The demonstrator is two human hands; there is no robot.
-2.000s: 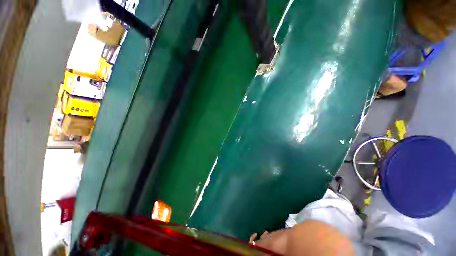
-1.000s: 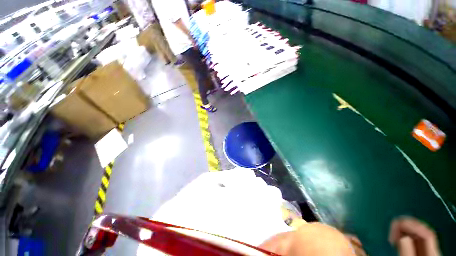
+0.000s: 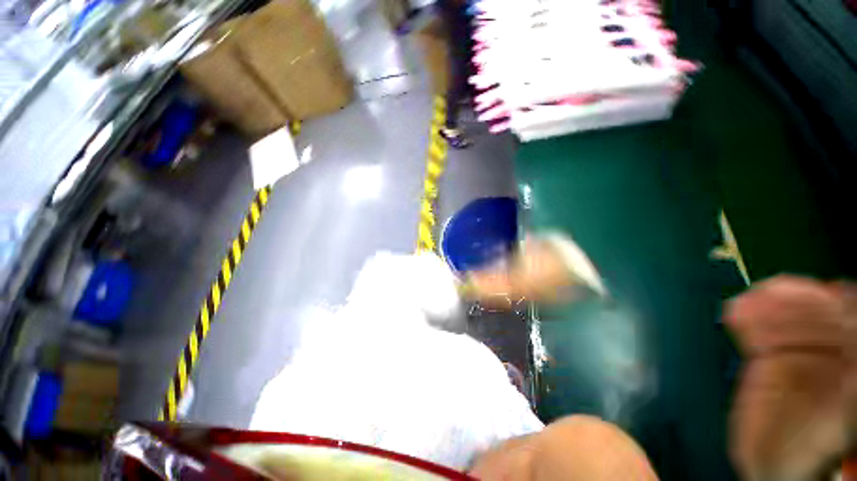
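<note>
My left hand (image 3: 537,271) reaches from a white sleeve (image 3: 399,376) over the near edge of the glossy green bench top (image 3: 639,235). It is motion-blurred, with something white at one finger. I see no part in it, but its grip is unclear. My right hand (image 3: 799,366) is large and blurred at the right, over the bench, cut off by the picture's edge. Its fingers look bent, and I cannot tell whether it holds anything.
White and pink stacked packs (image 3: 597,70) stand at the bench's far end. A dark blue round stool (image 3: 481,233) is beside the bench. Brown cartons (image 3: 272,70) and a white sheet (image 3: 273,158) lie on the grey floor, with yellow-black tape (image 3: 225,272). Red glasses rim crosses the bottom.
The view has swung from the belt to the aisle side. My left hand has appeared over the bench edge; my right hand shows larger. The orange box has left the view.
</note>
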